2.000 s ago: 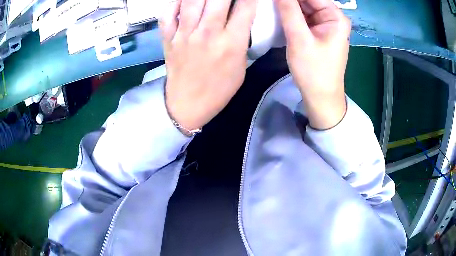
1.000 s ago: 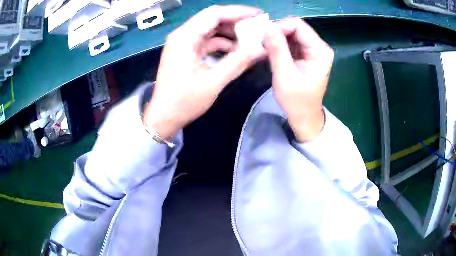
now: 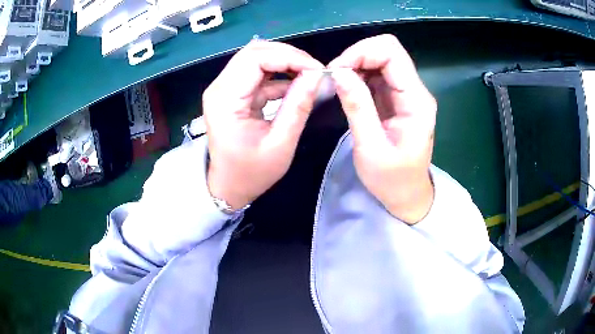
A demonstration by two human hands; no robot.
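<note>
My left hand point(image 3: 258, 124) and my right hand point(image 3: 385, 124) are raised in front of my chest, just off the bench edge. The thumbs and index fingertips of both hands meet and pinch a small, thin, whitish piece point(image 3: 327, 71), perhaps a sticker. Its shape is mostly hidden by the fingertips. A bit of white material point(image 3: 271, 108) also shows inside the curl of my left hand; what it is I cannot tell.
White hang-tab cartons point(image 3: 127, 31) lie on the green bench point(image 3: 287, 29) at upper left, with tiered box stacks point(image 3: 32, 32) at far left. A waste bin with scraps point(image 3: 79, 151) and another person's sleeve point(image 3: 25, 199) are at left. A metal frame point(image 3: 509, 156) stands at right.
Both hands have come back from over the bench to its near edge. The larger white item seen between them earlier no longer shows; the fingertips now meet on a thin piece.
</note>
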